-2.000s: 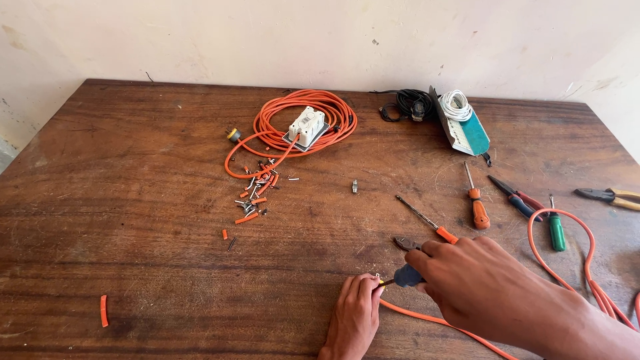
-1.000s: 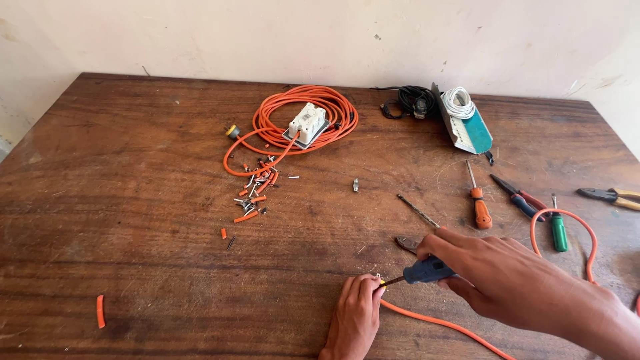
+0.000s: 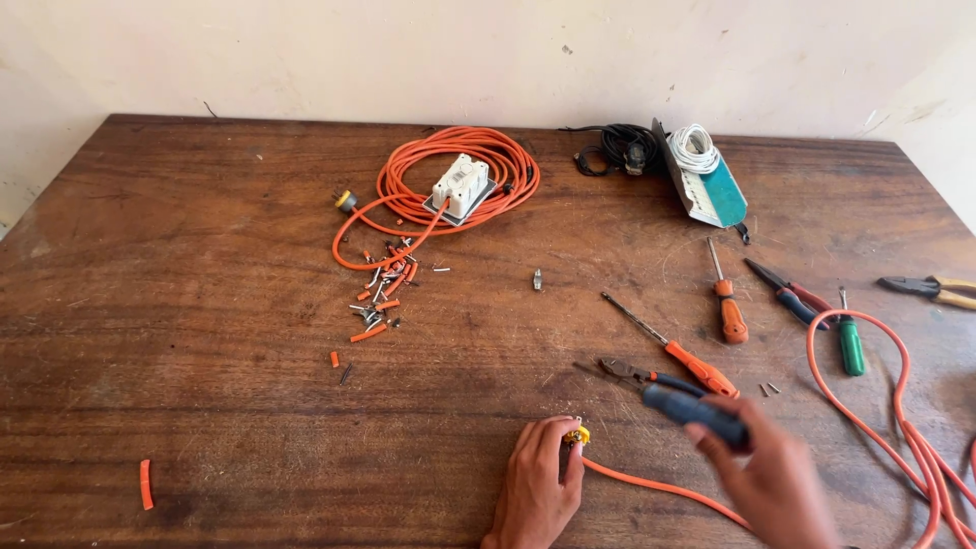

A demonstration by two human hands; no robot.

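Observation:
My left hand grips a small yellow plug part with metal pins near the bottom middle of the table. From it an orange cable runs to the lower right, where it loops. My right hand, blurred, holds a screwdriver by its dark blue handle; its shaft points up and left, away from the yellow part. Just beyond this handle lie pliers with dark handles and a screwdriver with an orange handle. Two small screws rest right of these.
A coiled orange cable with a white socket box lies at the back, cable scraps in front. At right are another orange screwdriver, long-nose pliers, a green screwdriver and yellow-handled pliers. A metal clamp lies mid-table.
My right hand has lifted the screwdriver off the yellow plug part and moved to the right and toward me. The left hand still grips the part in about the same place.

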